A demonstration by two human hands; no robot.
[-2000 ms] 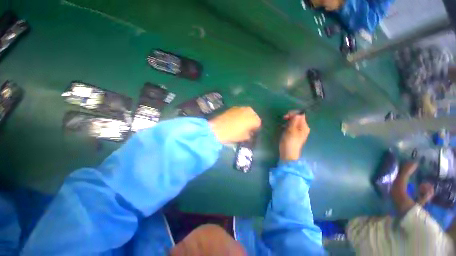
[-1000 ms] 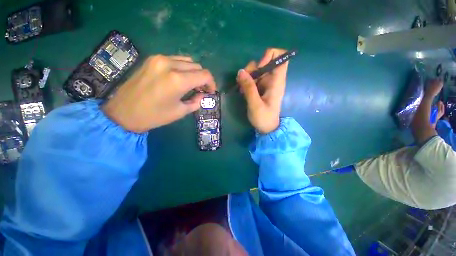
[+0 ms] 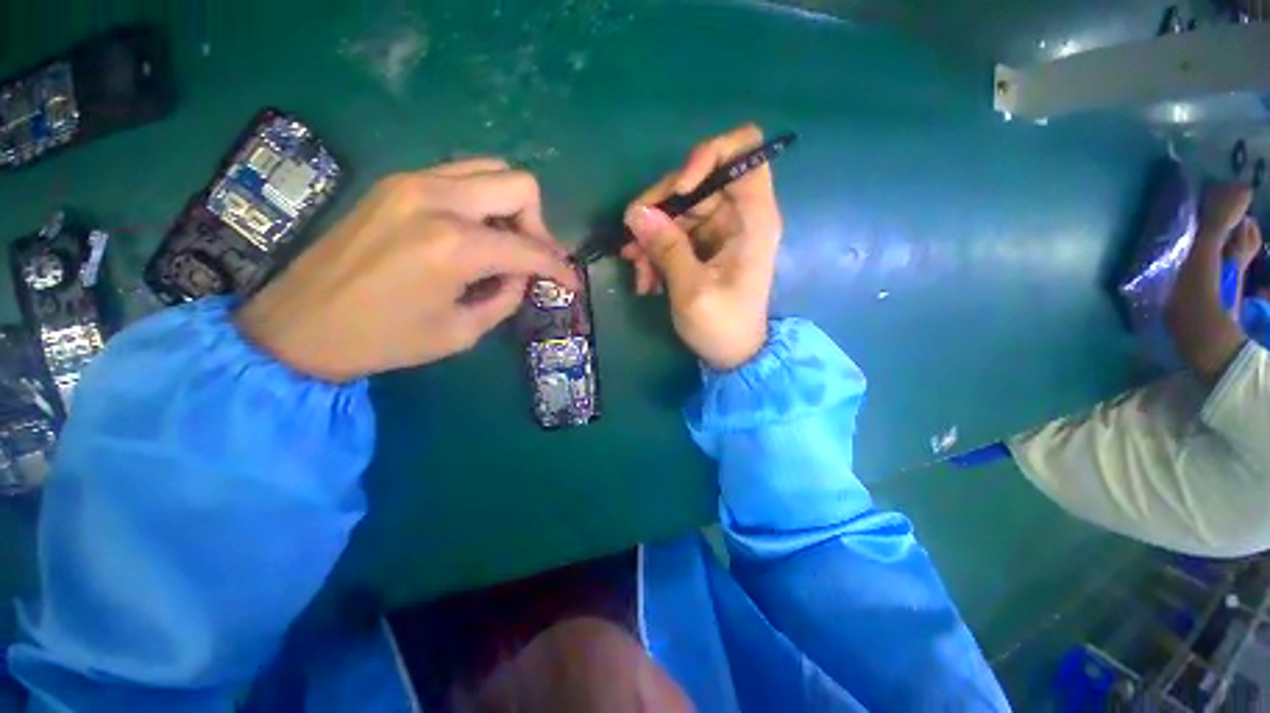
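A narrow black handset unit [image 3: 563, 365] lies upright on the green table, its silver and blue circuit board facing up and a pale round part near its upper end. My left hand [image 3: 418, 265] is over its upper left, with the fingertips at the upper end; whether they pinch a small part cannot be told. My right hand [image 3: 713, 251] holds black tweezers [image 3: 717, 178] like a pen, the tip at the unit's upper end beside my left fingertips.
Other open handsets [image 3: 258, 195] lie on the green table [image 3: 891, 209] at the left, some cut by the edge. A dark shiny bag [image 3: 1159, 258] and a neighbouring worker's arm [image 3: 1156, 460] are at the right. A pale bar [image 3: 1114, 87] is at the upper right.
Since the last frame, the tweezers' tip has come left to the unit's upper end. My left fingertips have moved over that end. Earlier, both hands were farther from me and the view has shifted.
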